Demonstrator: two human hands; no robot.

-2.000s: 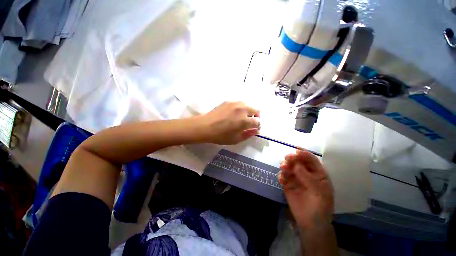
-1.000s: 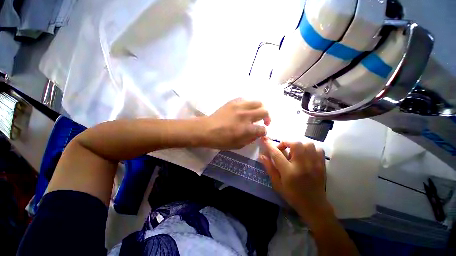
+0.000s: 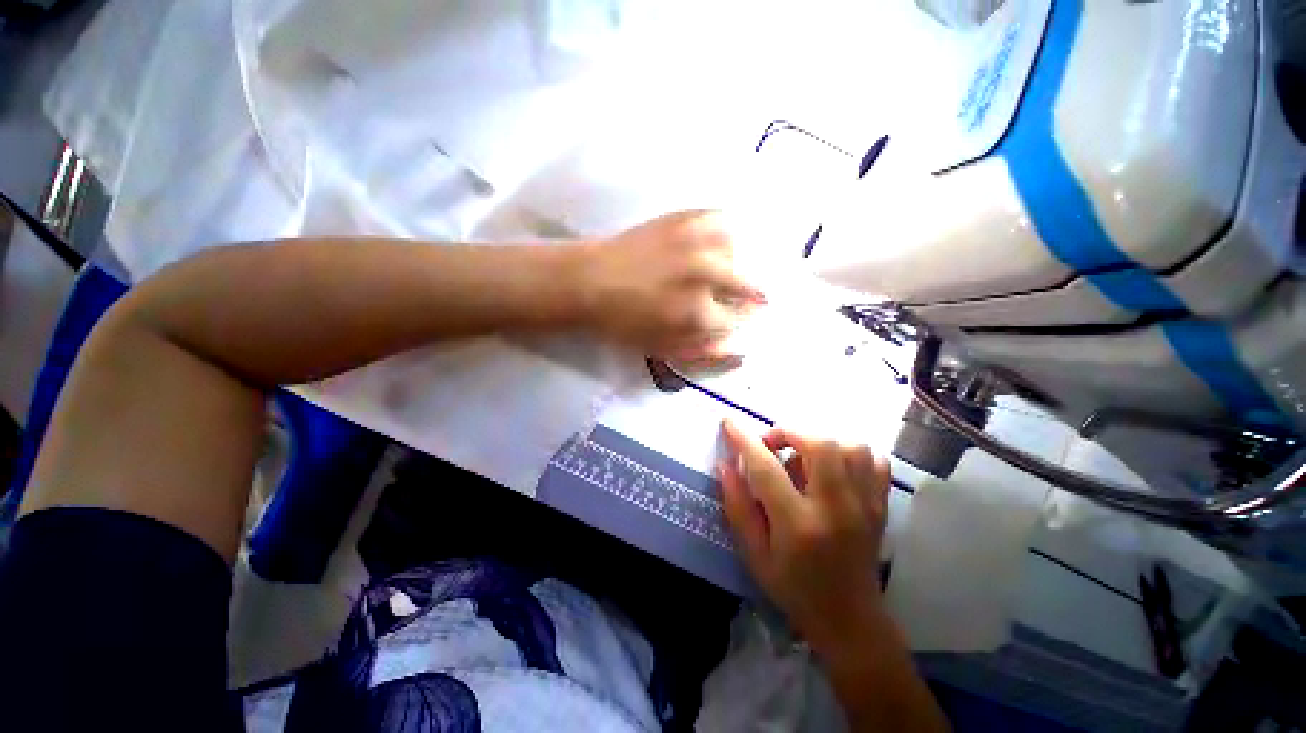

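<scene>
A large white fabric panel [image 3: 416,158] spreads over the table and is overexposed near the needle area. My left hand [image 3: 673,287] rests on it left of the needle area, fingers bent and blurred; whether it pinches cloth cannot be told. My right hand [image 3: 812,516] is at the table's front, palm down, index finger extended toward the dark seam line in the table; no object shows in it. The white sewing machine head [image 3: 1132,158] with a blue stripe stands at the right. Its presser foot area [image 3: 881,322] is partly lost in glare.
A grey ruler strip [image 3: 645,487] runs along the front edge. A cream card or cloth piece [image 3: 953,566] lies right of my right hand. Dark snips [image 3: 1160,619] lie at the far right. A blue basket [image 3: 318,487] is below the table edge at left.
The view has shifted, so the machine head looks larger and closer. My hands met near the table seam a second ago; now they are apart, my left hand further up on the cloth.
</scene>
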